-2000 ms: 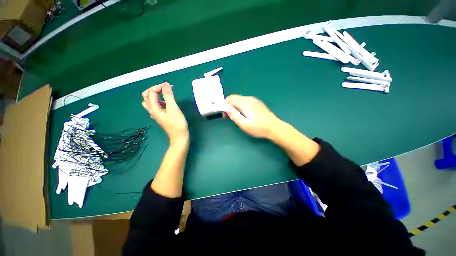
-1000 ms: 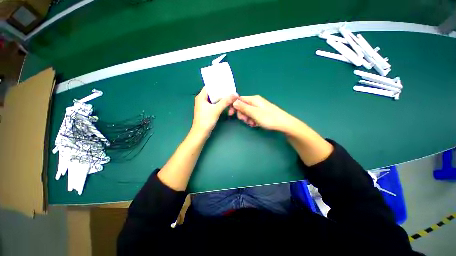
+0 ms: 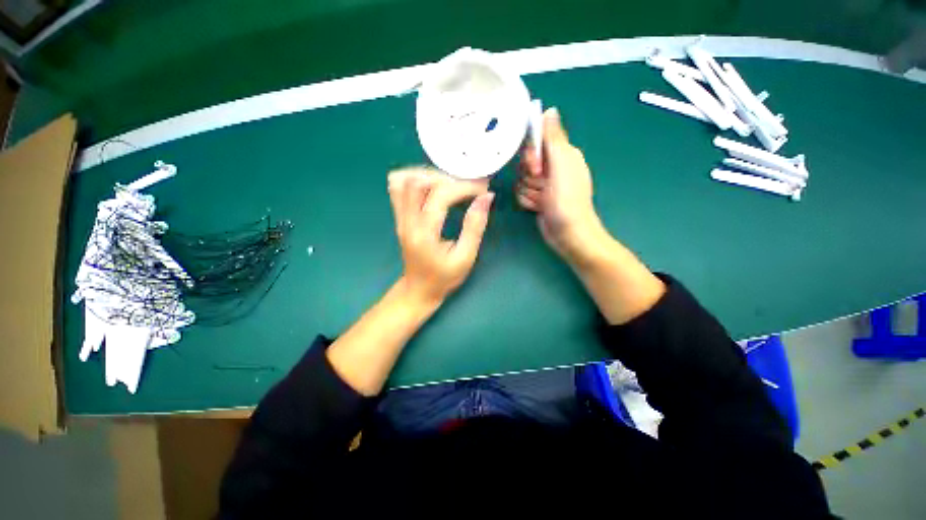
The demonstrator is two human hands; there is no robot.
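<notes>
A white round housing (image 3: 472,114) is tilted with its broad round face towards me, showing a small dark hole. My right hand (image 3: 558,183) is closed around a white arm (image 3: 536,124) at the housing's right side; whether the arm is joined to it is unclear. My left hand (image 3: 437,225) is just below the housing, fingers curled by its lower rim and thumb apart, with nothing visible between them. Wired white arms (image 3: 127,269) lie piled at left, their black leads (image 3: 239,259) fanning right. Plain white arms (image 3: 756,168) lie at upper right.
A cardboard sheet (image 3: 36,274) stands at the left end of the green bench (image 3: 335,295), which has a white edge strip (image 3: 254,107). A blue bin (image 3: 777,386) with white parts is below the bench at right. A blue stool (image 3: 894,330) stands farther right.
The housing has turned to show its round face and moved up. My left hand has loosened from it and its thumb has spread. My right hand has moved up and right, onto the arm.
</notes>
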